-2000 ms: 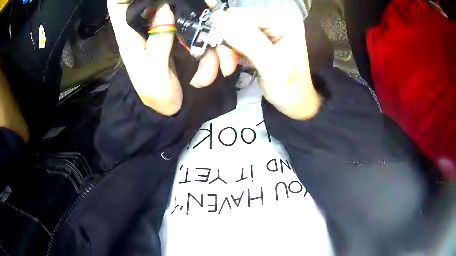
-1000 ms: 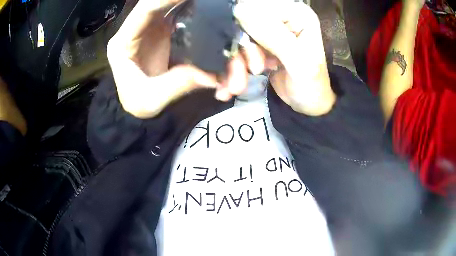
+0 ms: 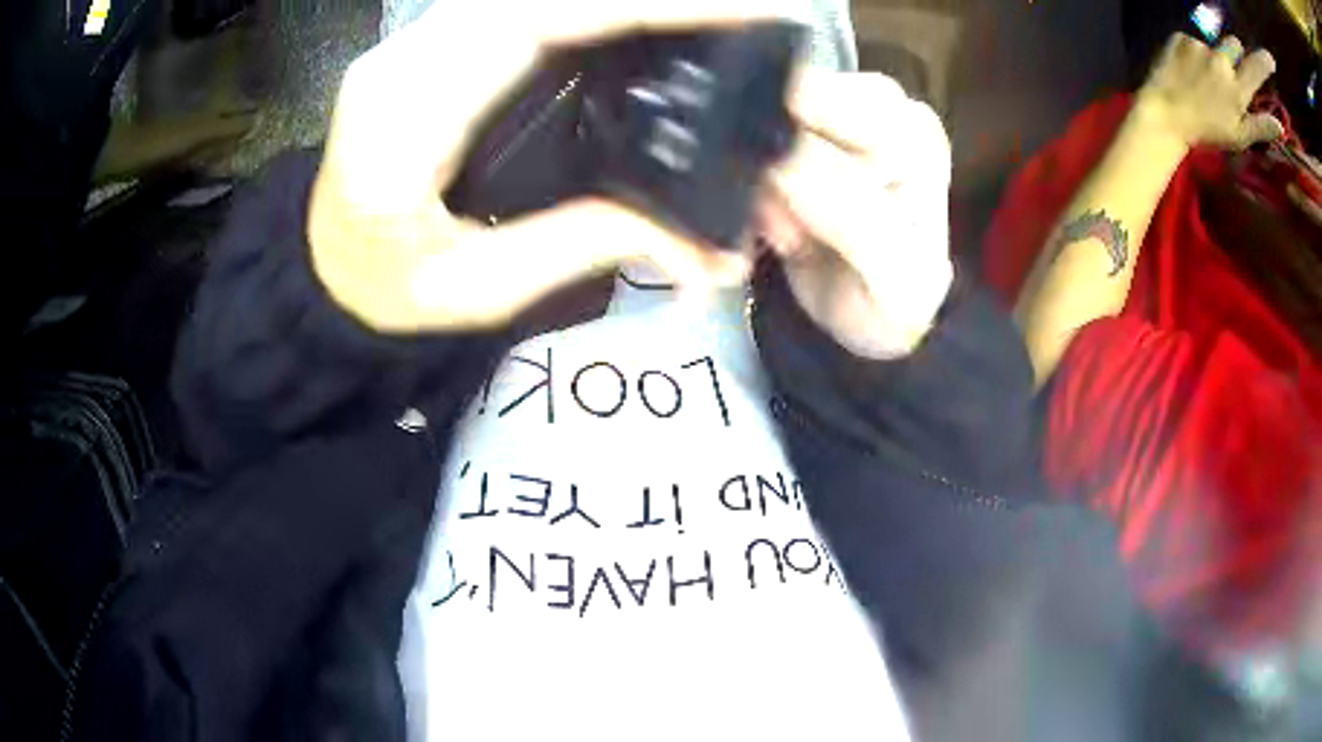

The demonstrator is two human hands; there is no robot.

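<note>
A black camera unit, blurred, is held up above my lap near the top of the view, tilted. Several small pale marks show on its dark face. My left hand curves around its left side, with the thumb along the lower edge and the fingers along the top. My right hand grips its right side with the fingertips. The lens and any wires cannot be made out.
A neighbouring person in red is on the right, with a tattooed bare forearm and a hand reaching towards the upper right. My dark sleeves and white lettered shirt lie below the work.
The small board and wires between my fingers no longer show; the camera unit has turned, and a dark face with pale marks shows. The neighbour's arm has come into view at right.
</note>
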